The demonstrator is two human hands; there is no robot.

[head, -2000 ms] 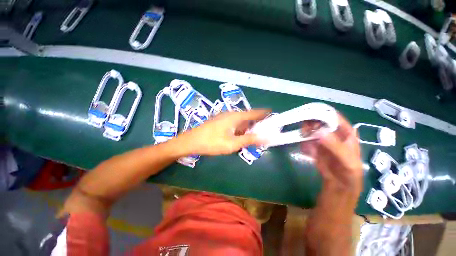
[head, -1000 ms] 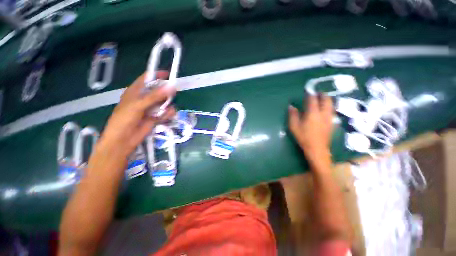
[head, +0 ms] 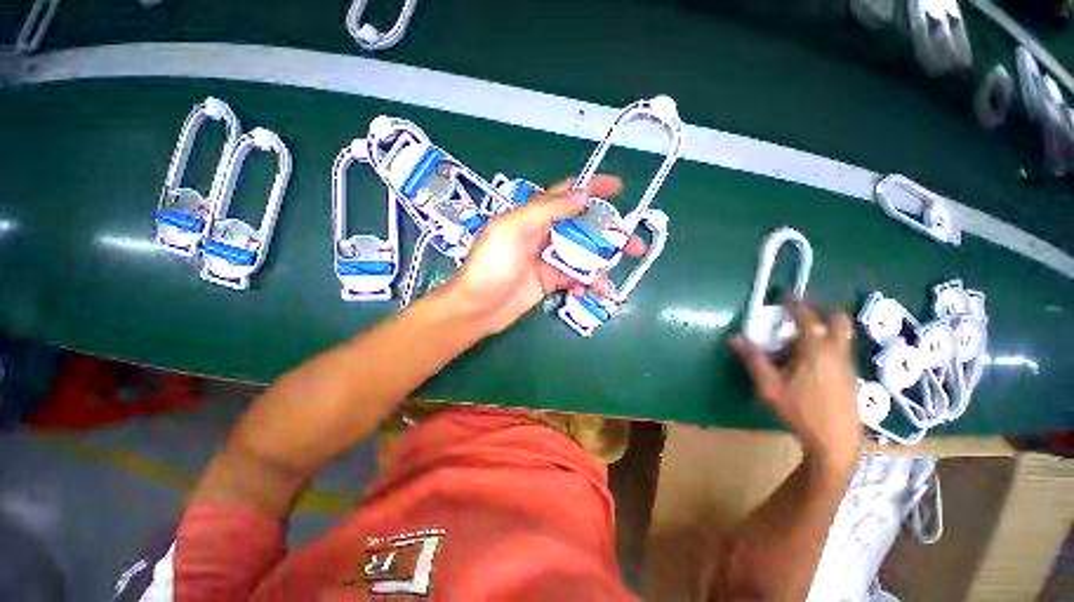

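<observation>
My left hand (head: 518, 259) holds a blue-marked unit (head: 589, 239), a white open loop with a blue band at its near end, its loop end pointing up and right. Another blue-marked unit (head: 585, 310) lies partly behind my left fingers. My right hand (head: 815, 370) is on the near, round-disc end of a plain white loop part (head: 781, 273) lying on the green ledge; the fingertips are blurred. Several blue-marked units (head: 366, 259) lie left of my left hand, some overlapping, with two more (head: 231, 246) further left.
A pile of plain loop parts (head: 902, 365) lies right of my right hand, and one (head: 919, 208) lies by the pale divider strip (head: 754, 151). Other loops lie on the belt (head: 707, 53) beyond. An open carton (head: 727, 476) and white bagged parts (head: 869, 517) are below the ledge's right edge.
The view has shifted. My left hand has brought a blue-marked unit from beyond the divider strip to above the ledge. My right hand has come onto a plain loop part, which now lies turned upright.
</observation>
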